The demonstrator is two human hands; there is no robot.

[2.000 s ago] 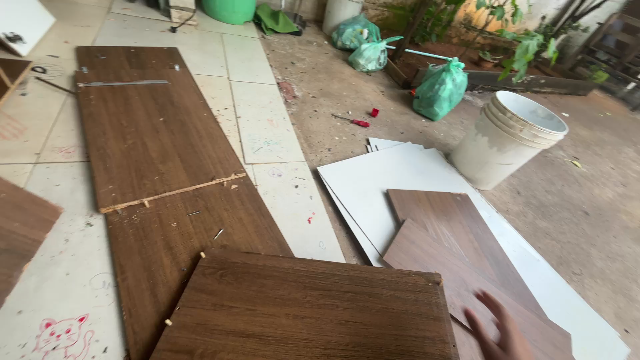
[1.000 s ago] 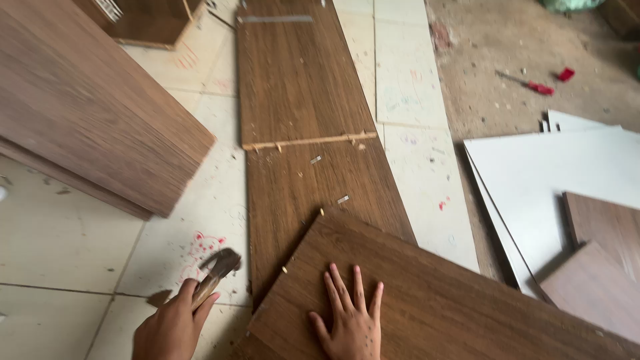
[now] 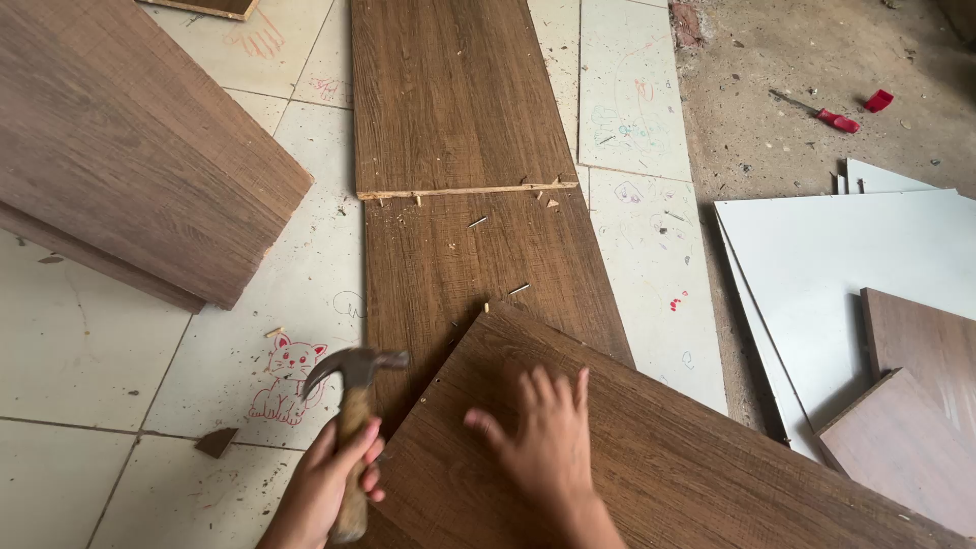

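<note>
My left hand (image 3: 335, 473) grips the wooden handle of a claw hammer (image 3: 357, 374), its metal head upright beside the near board's left edge. Fingers spread, my right hand (image 3: 541, 435) is over the near dark wood-grain board (image 3: 686, 457); whether it touches the surface cannot be told. A small wooden dowel (image 3: 486, 308) sticks out at that board's far corner. Beneath and beyond it lies a long brown panel (image 3: 488, 259), with another board (image 3: 457, 99) on it whose splintered edge faces me. Two small metal pins, one of them a loose pin (image 3: 519, 290), lie on the long panel.
Brown boards (image 3: 152, 152) stand at the left on the tiled floor (image 3: 69, 351). White panels (image 3: 831, 259) with smaller wood-grain pieces (image 3: 915, 450) on them lie at the right. A red-handled screwdriver (image 3: 837, 120) rests on the concrete. A broken chip (image 3: 216, 442) is on the tiles.
The hammer has been raised and turned, its head now higher above the floor. One second ago my right hand lay on the near board. The view has moved closer to the boards.
</note>
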